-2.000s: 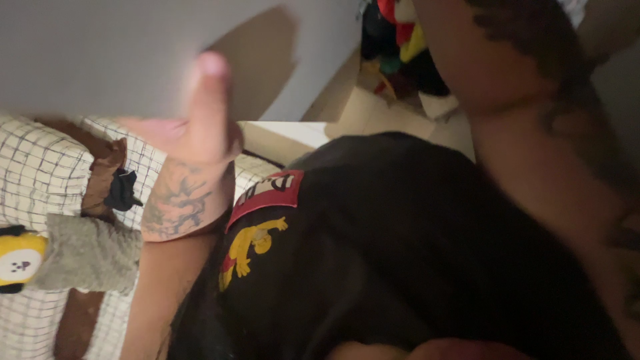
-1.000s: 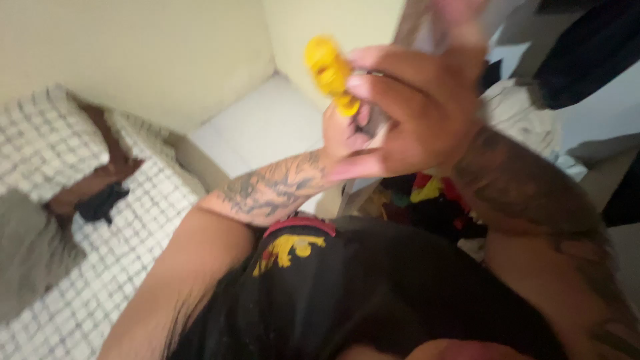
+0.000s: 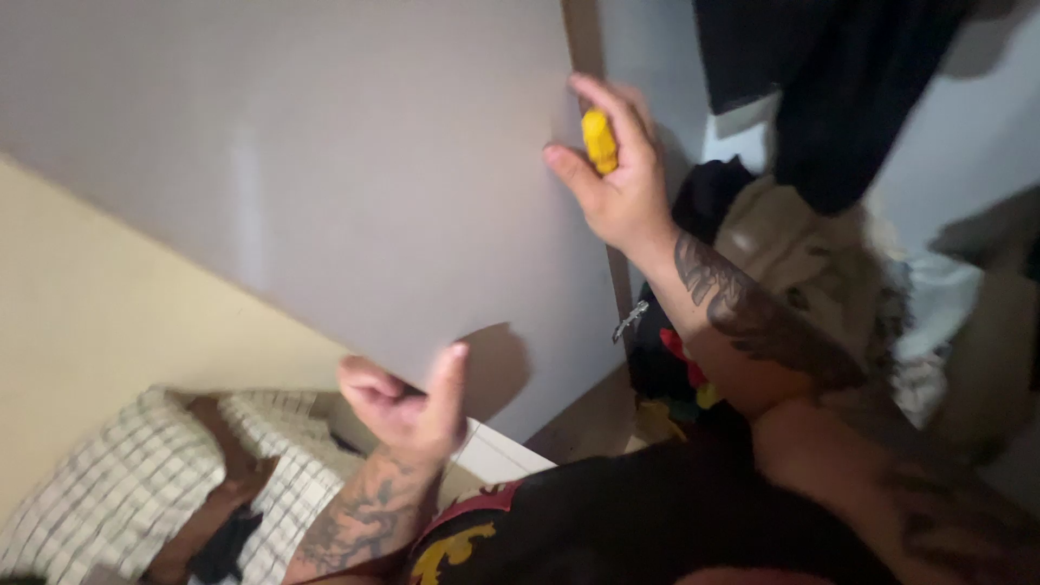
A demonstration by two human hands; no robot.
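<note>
A large flat grey panel (image 3: 366, 187), like a cabinet door, fills the upper middle. My left hand (image 3: 406, 406) is at its lower left edge, fingers curled at the edge and thumb raised over the face; the fingertips are partly hidden. My right hand (image 3: 613, 171) is by the panel's right edge, thumb and fingers spread beside it. A yellow object (image 3: 600, 140), possibly a tool handle, lies in that hand between thumb and fingers; the rest of it is hidden. Below the right hand, a metal hinge (image 3: 630, 321) juts from the panel's right edge.
Dark clothes (image 3: 837, 89) hang at the upper right, above piled clothing (image 3: 796, 252). A checked cloth (image 3: 122, 479) with a black item (image 3: 226, 544) on it lies at lower left. The cream wall (image 3: 122, 301) stands behind. My black shirt (image 3: 634, 520) fills the bottom.
One second ago my hands were close together near the yellow object. They are now apart, at different edges of the panel, and the yellow object is in my right hand. The view has shifted.
</note>
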